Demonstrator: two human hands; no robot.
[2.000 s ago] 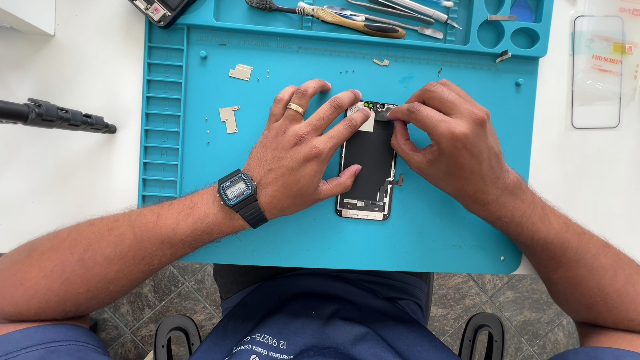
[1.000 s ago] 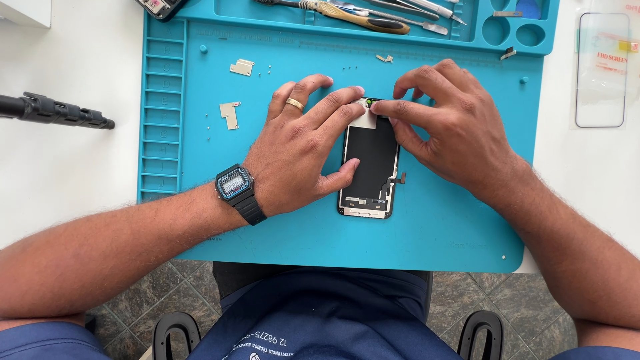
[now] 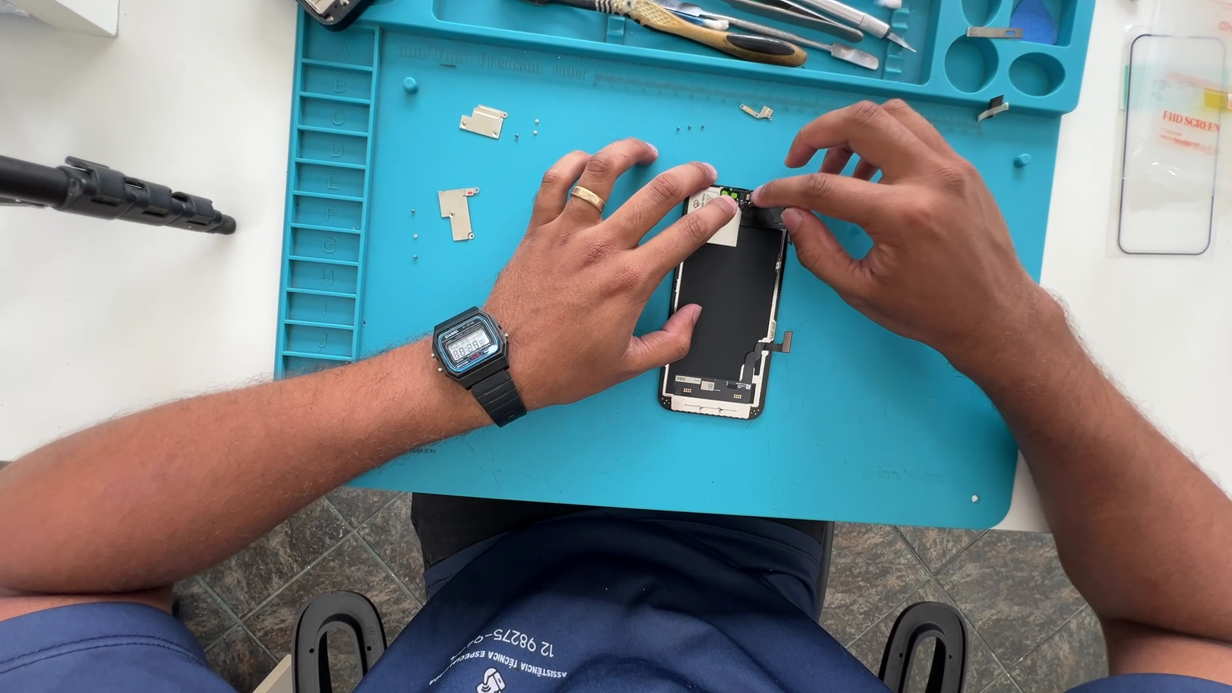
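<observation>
A phone display assembly lies back side up on the blue silicone repair mat, with a small flex cable sticking out at its right edge. My left hand, wearing a ring and a digital watch, rests over its left side; two fingertips press near the top edge and the thumb touches the left part. My right hand is at the top right corner, index finger and thumb close together at a small dark part. Whether they pinch that part is hard to tell.
Metal shield plates, a small bracket and tiny screws lie on the mat. Tweezers, a brush and a pry tool sit in the top tray. A screen protector lies right; a black rod juts in left.
My right index finger and thumb have moved slightly apart from the display's top, toward its right corner. My left hand stays on the display.
</observation>
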